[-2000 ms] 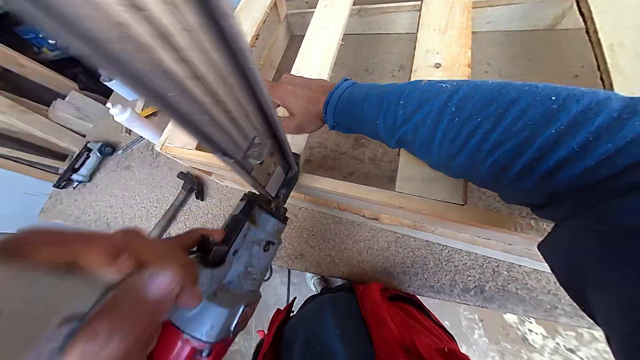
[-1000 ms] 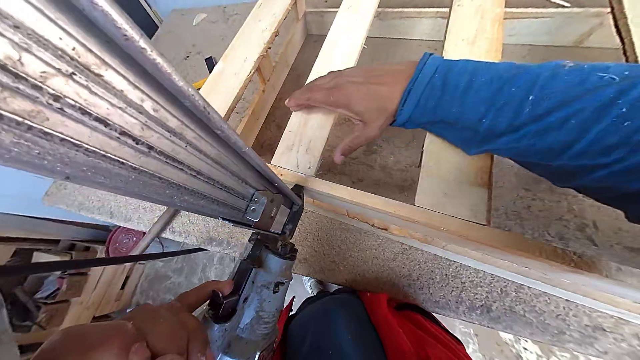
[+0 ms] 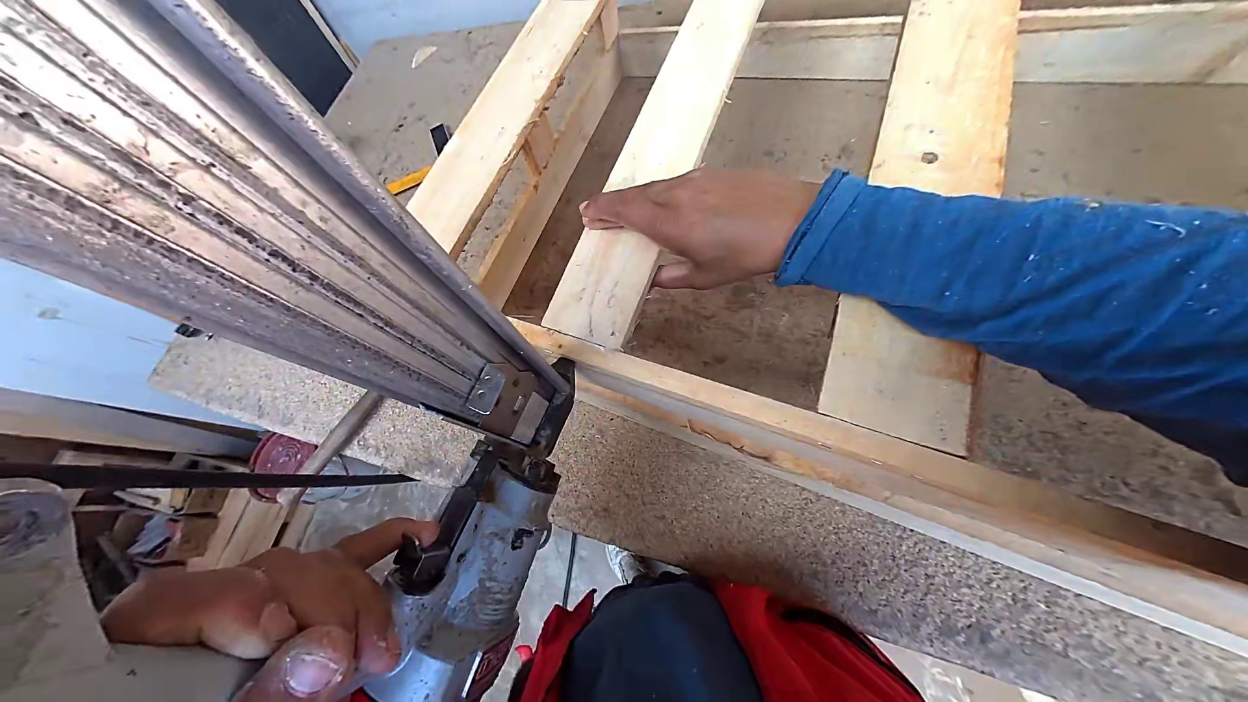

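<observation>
My left hand (image 3: 292, 609) is at the lower left, around the grey metal body of a pneumatic nail gun (image 3: 478, 575), with one finger by its trigger. Its long, scuffed metal magazine (image 3: 244, 195) crosses the upper left. The tool's nose is close to the front rail (image 3: 780, 419) of a wooden frame; whether they touch is unclear. My right hand (image 3: 702, 229), in a blue sleeve, grips a narrow wooden slat (image 3: 673, 127), fingers over its top and thumb at its near side. The slat's near end meets the front rail. A wider slat (image 3: 936, 127) lies under my right forearm.
The frame lies on a speckled work table (image 3: 682, 487), whose near edge runs along my body. A wooden side piece (image 3: 517, 127) stands left of the narrow slat, with a yellow item (image 3: 408, 180) beyond it. A reddish spool (image 3: 283, 466) and scrap wood are at the lower left.
My right hand lay spread over the narrow slat a second ago and now grips it. My left hand was blurred beside the nail gun two seconds ago; now it is around the tool's body.
</observation>
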